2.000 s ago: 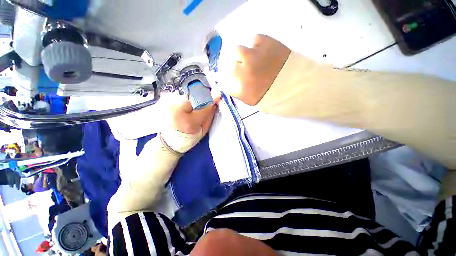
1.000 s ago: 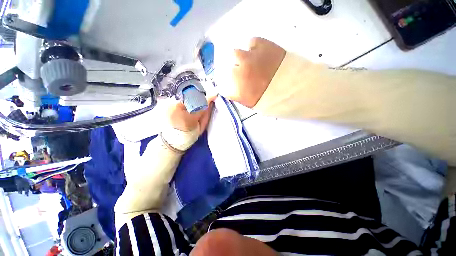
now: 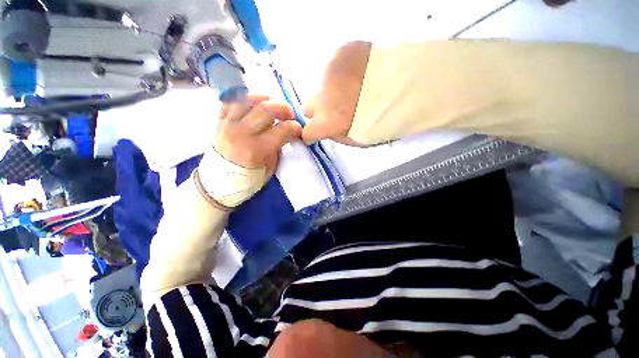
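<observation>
The white cloth [image 3: 305, 179] with a blue-and-white striped edge strip [image 3: 328, 171] runs from the machine down over the table's front edge. A blue garment panel [image 3: 263, 215] lies beside and under it. My left hand [image 3: 253, 136] pinches the striped edge with thumb and fingertips, below the grey-blue cylindrical part [image 3: 223, 75]. My right hand [image 3: 335, 98] meets it at the same strip, fingertips touching or nearly touching the left ones. The exact right grip is partly hidden by the hand. The needle point is not visible.
The sewing machine's grey knob [image 3: 24, 31] and metal bars stand at upper left. A ruler strip [image 3: 434, 171] lines the table's front edge. More blue cloth [image 3: 133, 199] hangs left. A grey unit with a round disc [image 3: 115, 306] is lower left. Pale cloth [image 3: 571, 224] is at right.
The view has shifted, with the machine parts further up and left. My hands have come together on the striped strip below the cylindrical part; the right hand has moved down from beside the blue part.
</observation>
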